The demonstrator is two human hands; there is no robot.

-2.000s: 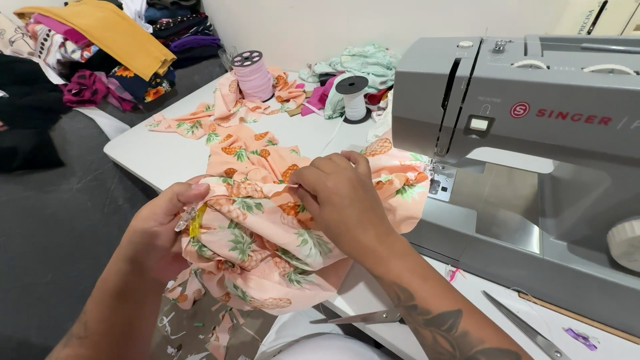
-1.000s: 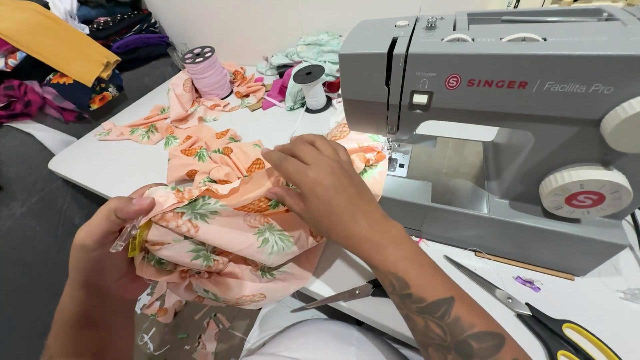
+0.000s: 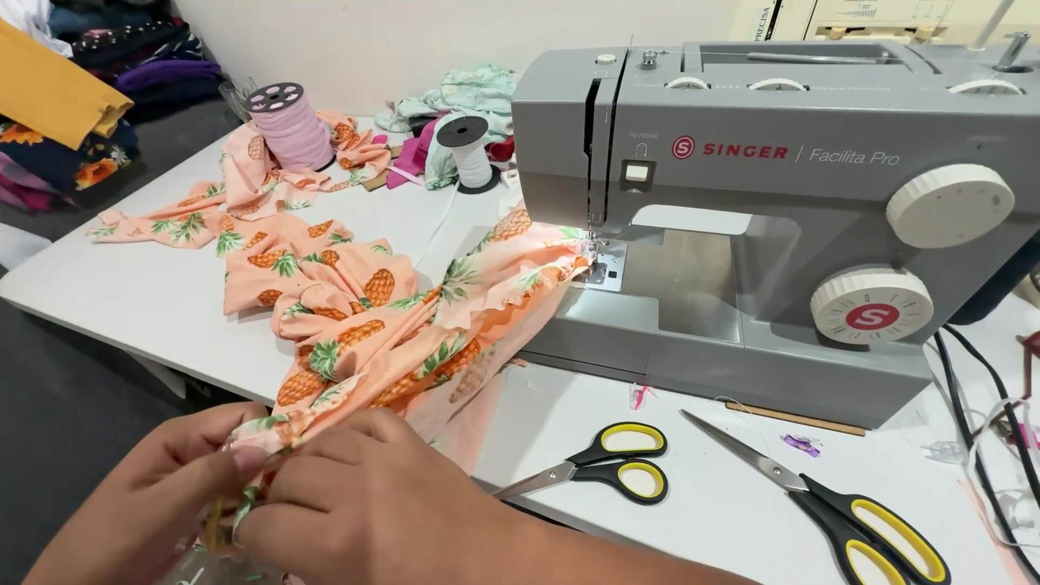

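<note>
Peach fabric printed with pineapples (image 3: 357, 333) stretches from the needle area of a grey Singer sewing machine (image 3: 731, 162) down to my hands at the lower left. My left hand (image 3: 154, 496) pinches the gathered edge between thumb and fingers. Close beside it on the right, my right hand (image 3: 366, 496) grips the same fabric, its fingertips partly hidden. A yellow clip (image 3: 218, 524) and clear plastic show blurred between the hands. The fabric's far end lies under the presser foot (image 3: 591, 244).
Small scissors (image 3: 605, 463) and large scissors (image 3: 812, 487) lie on the white table (image 3: 81, 284), right of my hands. A pink spool (image 3: 292, 130), a white spool (image 3: 470, 158) and mint fabric (image 3: 479, 89) stand behind. Cables (image 3: 967, 406) run at the right edge.
My right hand has moved down from the middle of the fabric to beside my left hand. The fabric now stretches in a long line from the machine. The view has shifted.
</note>
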